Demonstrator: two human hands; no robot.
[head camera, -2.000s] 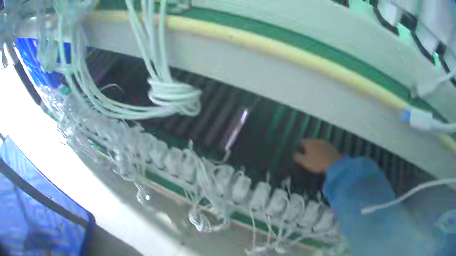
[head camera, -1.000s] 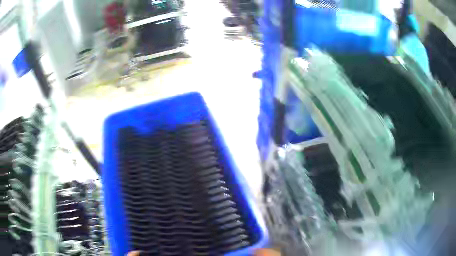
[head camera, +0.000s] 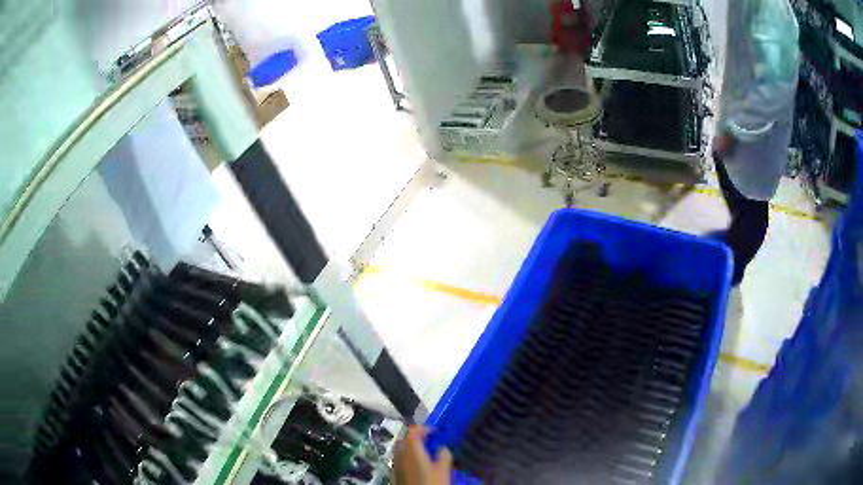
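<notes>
A deep blue turnover bin (head camera: 636, 232) fills the lower right of the centre, tilted in view. Dark ridged rows (head camera: 596, 369) lie inside it, with pale edges along the right side; single phones cannot be told apart. My left hand (head camera: 421, 461) is at the bottom edge, partly cut off, with its fingers over the bin's left rim. The near end of the bin is cut off by the picture. My right hand is out of the picture.
A charging rack (head camera: 255, 403) with dark slots and white leads stands left, its striped post beside the bin. A person (head camera: 760, 104) stands behind right. A stool (head camera: 569, 106), white basket (head camera: 478, 137) and shelving (head camera: 653, 76) are at the back. Blue surfaces (head camera: 804, 379) border the right.
My right hand has left the rack slots and is now out of view. The view has turned to the bin, which now sits farther right. My left hand shows more at its rim.
</notes>
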